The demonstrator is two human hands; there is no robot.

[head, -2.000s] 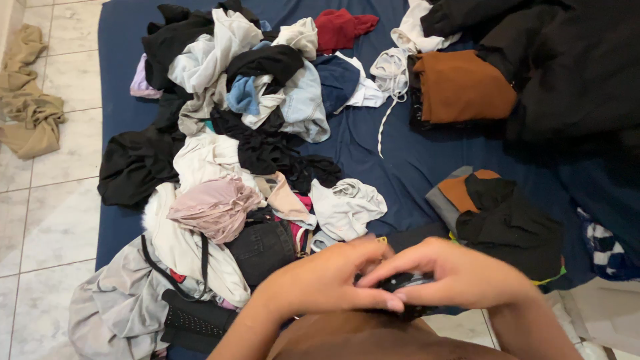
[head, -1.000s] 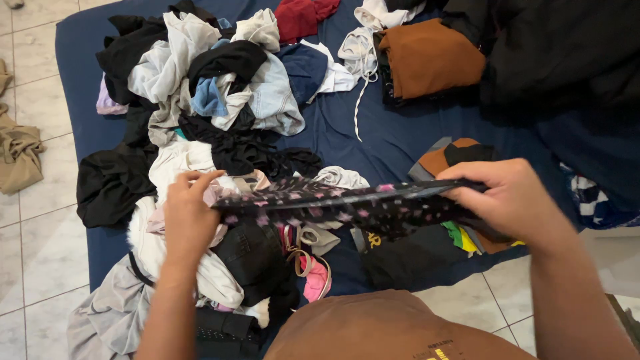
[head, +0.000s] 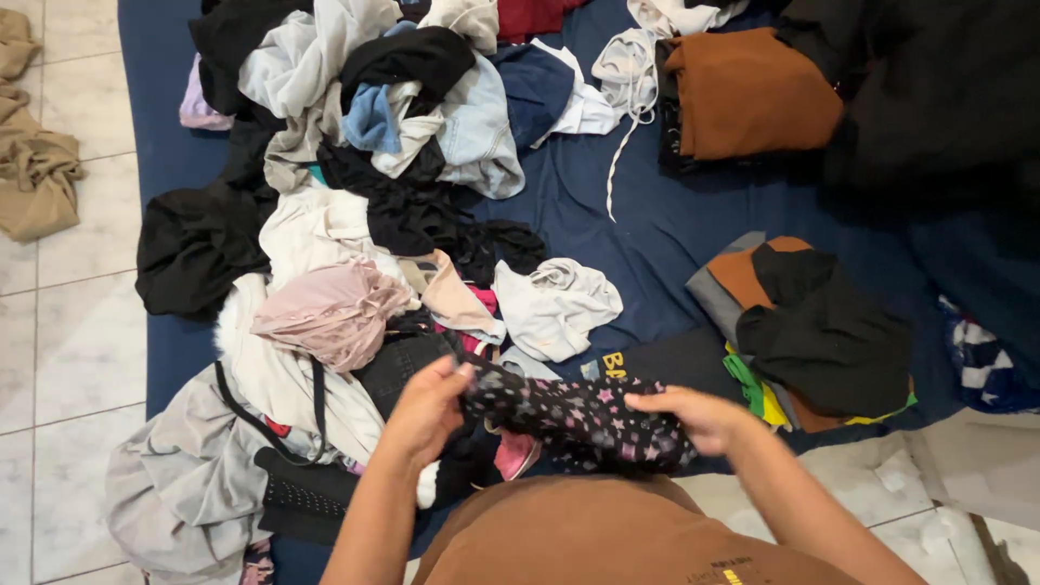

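A black garment with pink and grey stars (head: 585,418) hangs between my hands, just in front of my brown shirt. My left hand (head: 431,406) grips its left end, thumb on top. My right hand (head: 691,414) holds its upper right part, with the cloth drooping below the fingers. Beneath and left of the garment lie a dark denim piece (head: 402,370) and a pink item (head: 516,453). A white crumpled garment (head: 556,309) rests just beyond it. Behind my right hand is a dark cloth with yellow lettering (head: 674,361).
A heap of mixed clothes (head: 366,122) covers the left of the navy sheet (head: 569,236). Folded brown cloth (head: 756,97) sits at the upper right, near a large black pile (head: 942,106). A smaller stack (head: 821,333) lies at right. Beige cloth (head: 32,162) is on the tiled floor.
The star-patterned garment, bunched between my hands at first, was then stretched wide between them. Now my hands are closer together and the garment hangs lower and looser.
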